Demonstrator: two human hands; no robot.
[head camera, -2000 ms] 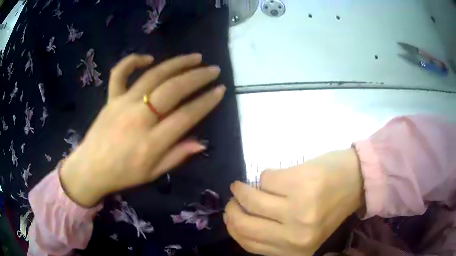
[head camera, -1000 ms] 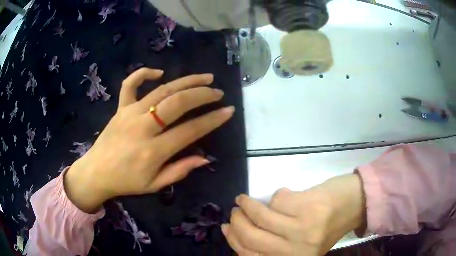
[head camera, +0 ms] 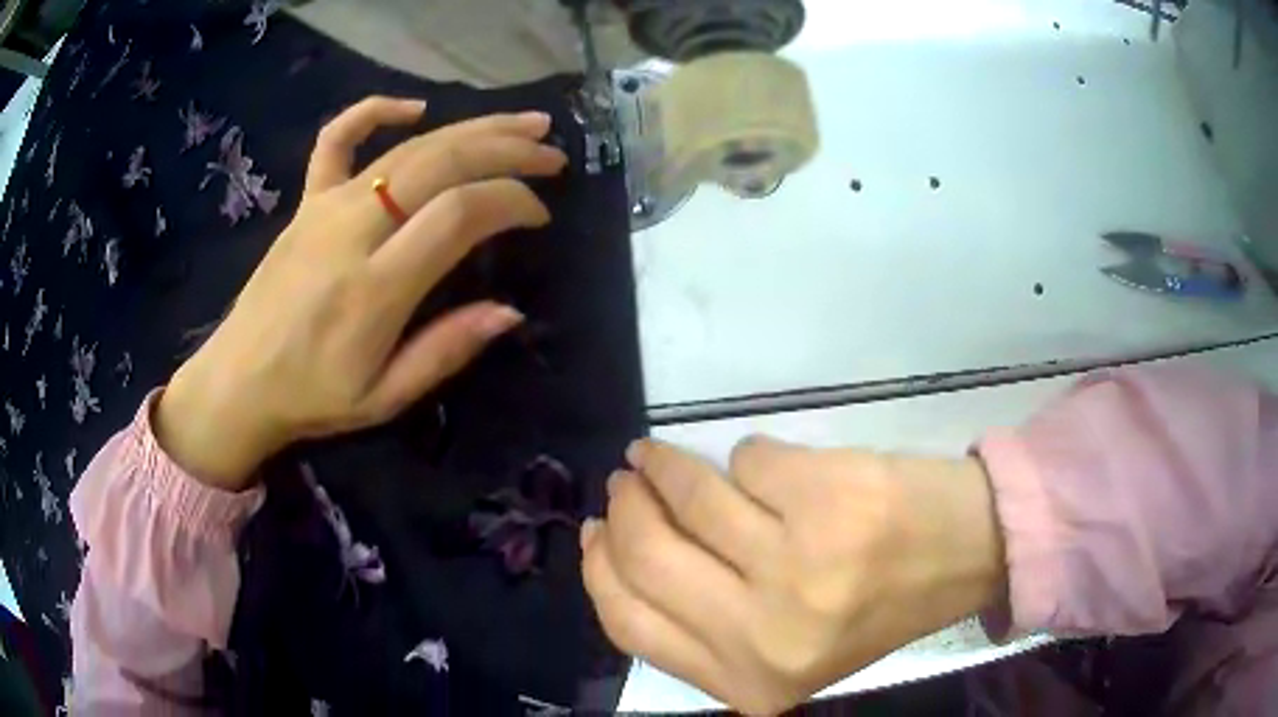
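Note:
A dark sheer fabric panel [head camera: 477,406] with purple leaf motifs covers the left of the table, its straight edge running down from the presser foot [head camera: 596,133]. My left hand [head camera: 379,266] lies flat on the panel with fingers apart, fingertips close to the presser foot. My right hand [head camera: 785,560] pinches the panel's right edge nearer to me; the pinched part is hidden under the fingers. The sewing machine head [head camera: 463,35] is at the top, with a cream roller [head camera: 743,123] right of the presser foot, partly over the needle plate [head camera: 648,196].
Thread snips [head camera: 1175,266] lie on the white table [head camera: 869,294] at the right. A dark seam [head camera: 841,392] crosses the table behind my right hand. Thin metal parts [head camera: 1156,14] show at the top right edge.
The machine head and roller have come into view at the top. Since one second ago, both hands and the panel edge have shifted up, the fingertips of my left hand nearer the presser foot.

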